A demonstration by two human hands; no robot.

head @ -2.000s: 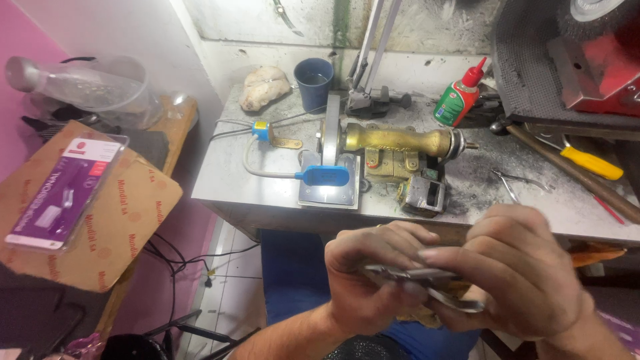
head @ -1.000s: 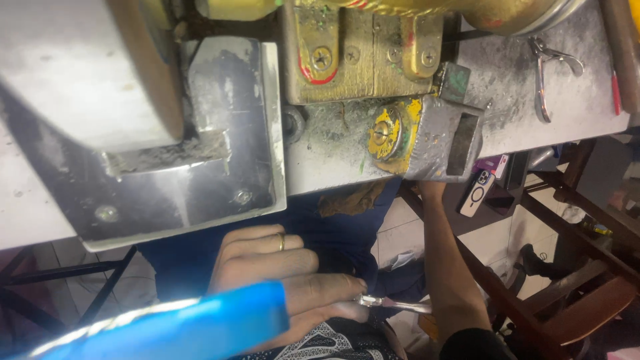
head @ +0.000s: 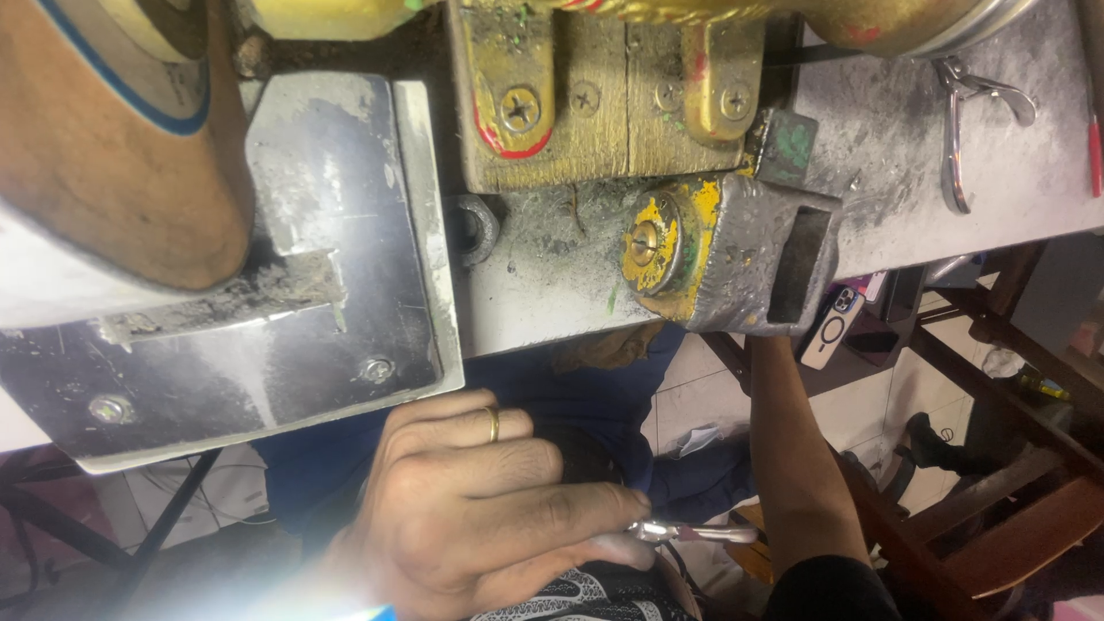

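My left hand [head: 483,500], with a gold-coloured ring, holds a small pair of metal nippers [head: 690,532] between thumb and forefinger at one end. It is below the front edge of the grinder's metal rest plate [head: 345,224]. The nippers' other end points right. My right forearm [head: 798,448] reaches up under the bench; the hand itself is hidden behind a grey metal block [head: 759,250] with a slot and a brass screw. Above the plate stands a brown grinding or buffing wheel [head: 164,172].
A gold-painted motor housing [head: 862,21] sits on a wooden base [head: 604,103]. Another pair of nippers [head: 956,129] lies on the dusty bench [head: 535,293], near a red object [head: 1094,155]. A phone [head: 832,328] rests on a dark surface beyond, beside wooden furniture [head: 1018,535].
Two seconds ago both hands were together at the tool; now only my left hand holds it and my right arm is stretched away. The view has moved much closer to the bench.
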